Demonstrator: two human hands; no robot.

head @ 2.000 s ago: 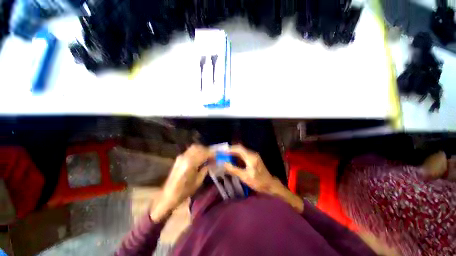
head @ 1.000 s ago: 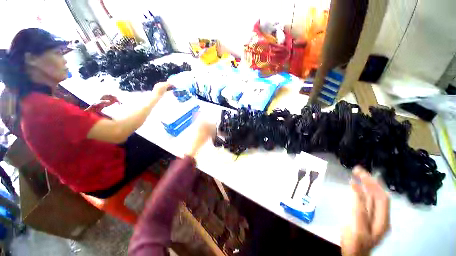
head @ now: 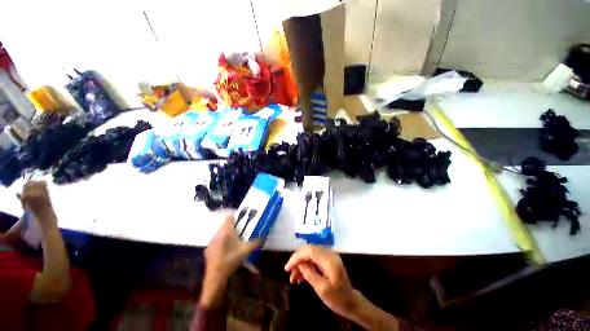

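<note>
My left hand [head: 223, 253] grips the lower end of a small stack of blue and white retail boxes [head: 259, 205], tilted above the table's front edge, with two black connectors pictured. Another blue and white box stack [head: 314, 208] stands just to its right on the white table, its blue end towards me. My right hand [head: 318, 270] is in front of that stack, below the table edge, with fingers curled and nothing seen in it. A long heap of black coiled cables [head: 349, 150] lies behind both stacks.
A blue-white box pile [head: 194, 134] lies at left rear. An upright brown carton [head: 333, 57] stands behind the cables. Yellow tape [head: 486, 181] crosses the table at right, with black cables [head: 546, 197] beyond. Another person's arm [head: 46, 245] is at far left.
The view has swung right from the neighbouring person. My left hand, empty-looking over the table before, now grips a box stack. My right hand has come to the table's front edge, its fingers now curled.
</note>
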